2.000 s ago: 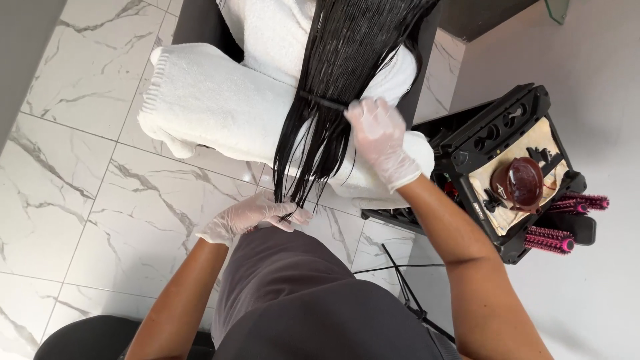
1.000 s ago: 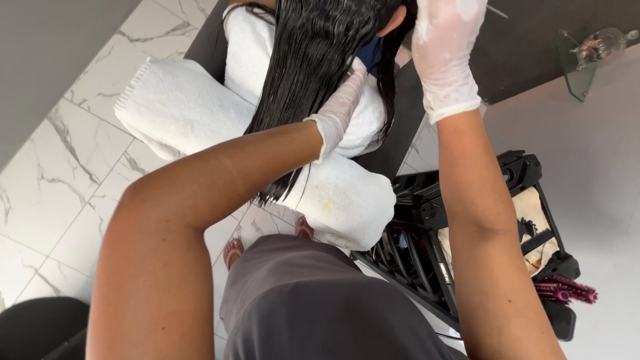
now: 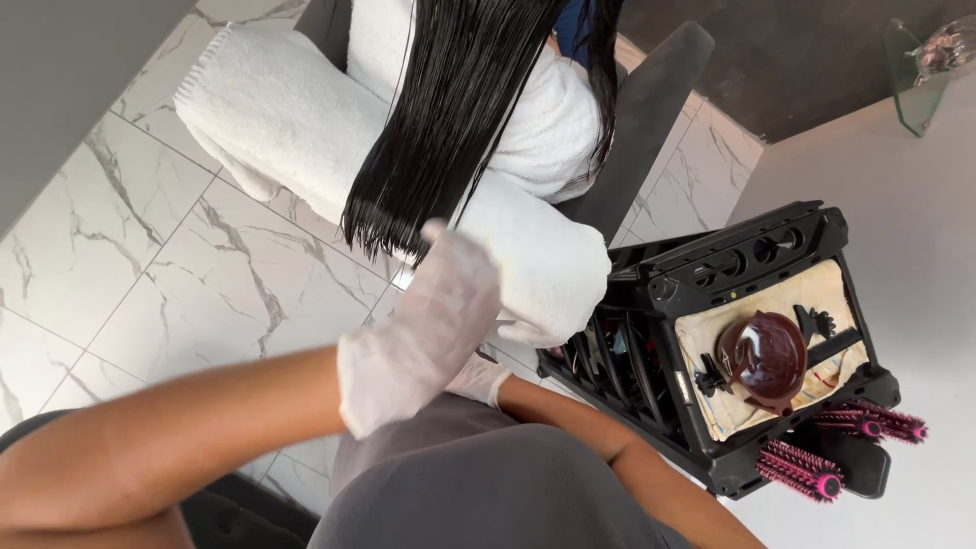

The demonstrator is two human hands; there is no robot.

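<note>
Long, wet black hair [image 3: 457,114] of a seated person hangs over a white towel [image 3: 290,107] laid across the chair back. My left hand [image 3: 435,313], in a translucent white glove, is just below the hair's ends, blurred, fingers bent; whether it holds anything is unclear. Behind and below it, my gloved right hand [image 3: 479,378] is low against my dark clothing, its fingers mostly hidden. Another white towel [image 3: 549,122] wraps the person's shoulders. No comb shows in this view.
At the right stands a black salon trolley [image 3: 686,297] with a cloth, a glossy dark red bowl [image 3: 762,362] and black hair clips [image 3: 816,322]. Pink round brushes [image 3: 801,469] jut from its side. A glass shelf [image 3: 915,84] is on the upper right wall. Marble-patterned tiles [image 3: 175,290] cover the floor.
Both hands have come down from up by the head to the hair's lower ends and my lap. The hair at the right now hangs apart from the main length.
</note>
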